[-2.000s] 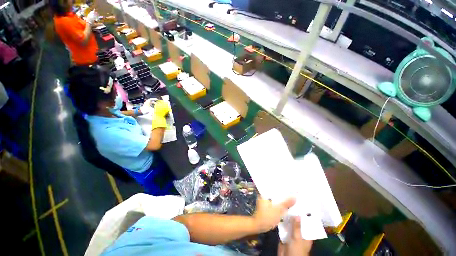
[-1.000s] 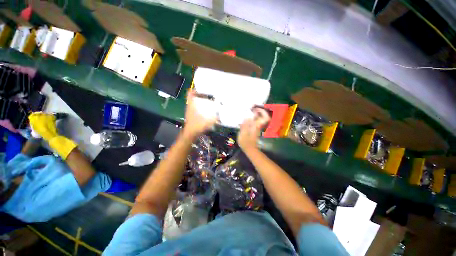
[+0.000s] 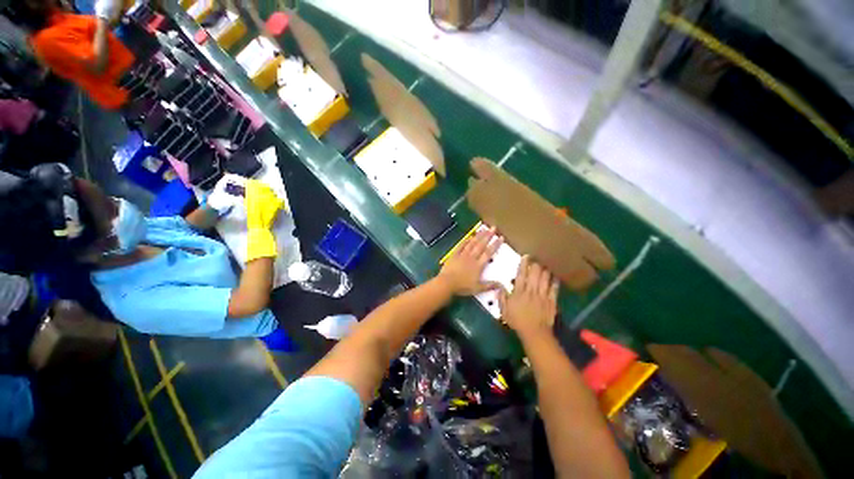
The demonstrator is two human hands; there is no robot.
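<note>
A white card divider [image 3: 503, 268] with small dark holes lies in a yellow retail box [image 3: 453, 251] on the green belt, its brown flap standing open behind. My left hand [image 3: 473, 265] lies flat on the card's left part, fingers spread. My right hand [image 3: 531, 297] lies flat on its right part, fingers slightly apart. Both hands are bare and press on the card from above, gripping nothing. They hide part of the card and box.
A clear poly bag of cables [image 3: 435, 393] lies below my arms. A box with bagged contents [image 3: 655, 426] and a red card [image 3: 607, 359] sit at right. A neighbour with a yellow glove [image 3: 263, 220], a blue tray [image 3: 343, 244] and squeeze bottle [image 3: 336, 326] are at left.
The card has gone from being held in both hands to lying in the box. My hands have let go of its edges and now rest flat on it. The view has turned.
</note>
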